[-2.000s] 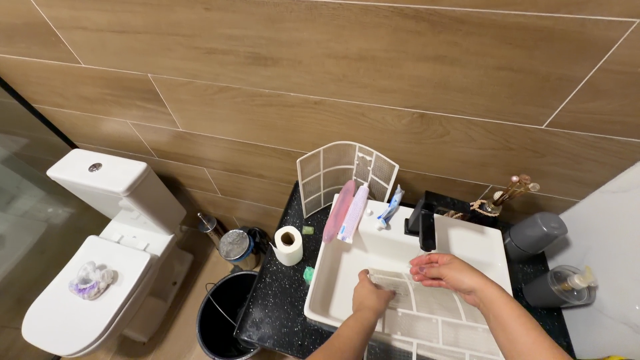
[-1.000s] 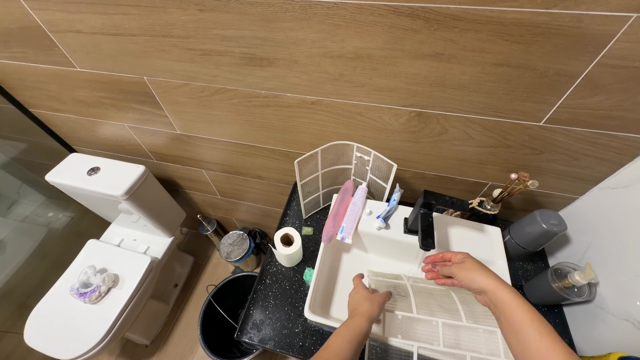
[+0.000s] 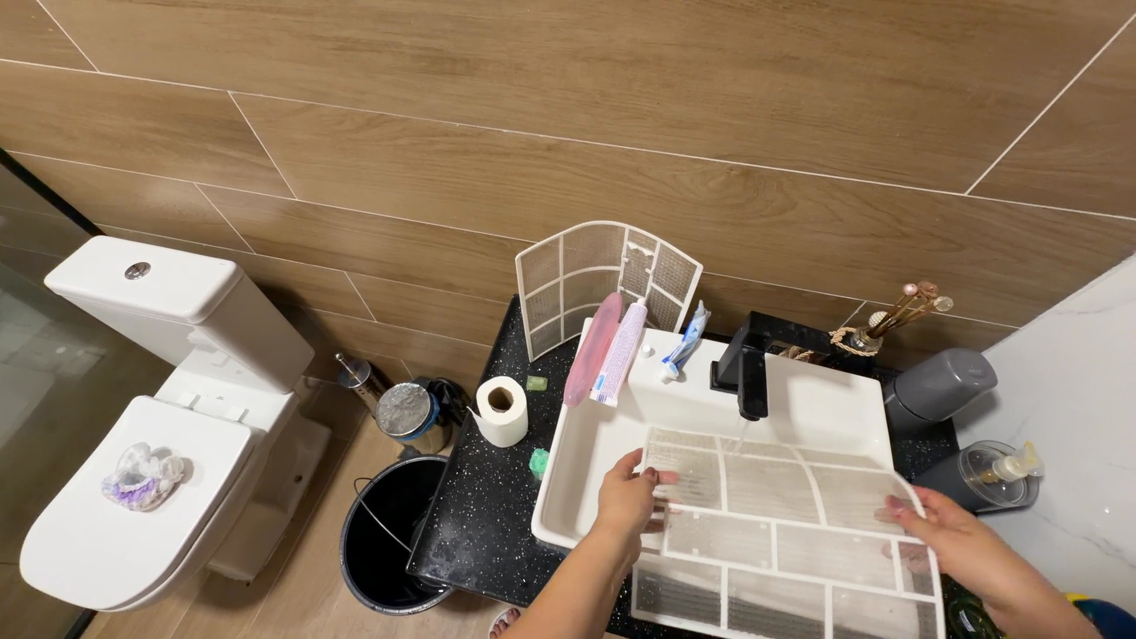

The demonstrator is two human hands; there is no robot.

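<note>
A white-framed mesh air-conditioner filter (image 3: pixel 745 539) is held over the white basin (image 3: pixel 555 497). My left hand (image 3: pixel 632 497) grips its left edge, and my right hand (image 3: pixel 941 524) holds the upper right edge. Above the filter's far edge is the black faucet (image 3: pixel 753 373), with a thin stream of water under its spout. A second, curved mesh filter (image 3: pixel 581 275) stands upright on the counter behind the basin's left corner. On the basin's rim lie a pink oblong case (image 3: pixel 593 351), a toothpaste tube (image 3: pixel 621 353) and a smaller blue and white tube (image 3: pixel 685 344).
A toilet paper roll (image 3: pixel 502 413) stands on the black speckled counter (image 3: pixel 479 541). Below, on the floor, is a black bucket (image 3: pixel 382 541), near the white toilet (image 3: pixel 142 497). Grey containers (image 3: pixel 945 386) and a pump bottle (image 3: pixel 985 475) stand right of the basin, near a reed diffuser (image 3: pixel 874 333).
My right hand has moved right, from near the faucet to the filter's right edge. The filter is now raised, with my left hand gripping its left edge.
</note>
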